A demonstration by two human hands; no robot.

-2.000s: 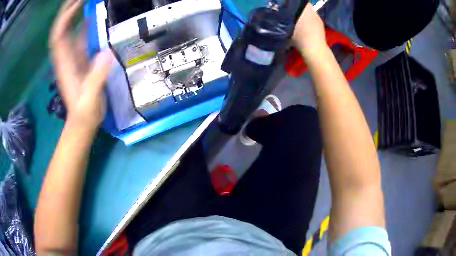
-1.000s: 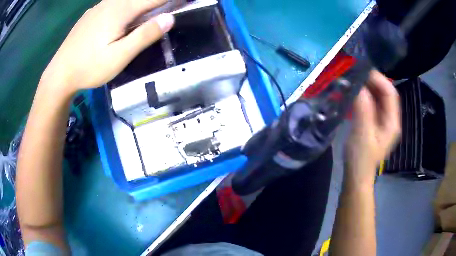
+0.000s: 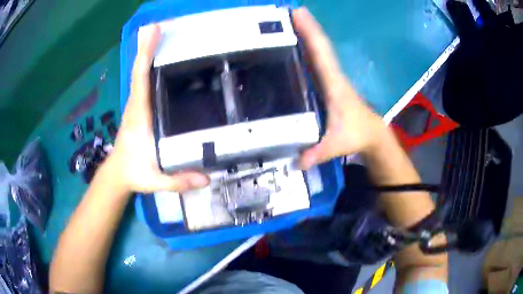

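Observation:
The silver-white machine housing (image 3: pixel 275 131) sits in the blue tray (image 3: pixel 246 236), its deep black opening split by a narrow metal center bar (image 3: pixel 230 95). A dark rocker switch (image 3: pixel 270 27) is on its far white face and a black tab (image 3: pixel 209 154) on the near rail. The metal mounting plate (image 3: pixel 248 192) is on the near base. My left hand (image 3: pixel 135 138) grips the housing's left side, thumb over the near rail's lower edge. My right hand (image 3: pixel 344 118) grips its right side, thumb near the rail's right end. Both are slightly blurred.
The black power tool (image 3: pixel 367 235) hangs low at the right, over my right forearm. Small black parts (image 3: pixel 89 158) lie on the green mat at the left, beside bagged parts (image 3: pixel 31 184). A red stool (image 3: pixel 421 120) and black crates (image 3: pixel 477 184) stand at the right.
My right hand has left the black power tool and now holds the housing's right side. My left hand has moved to the left side. The housing and tray appear turned and farther right in view.

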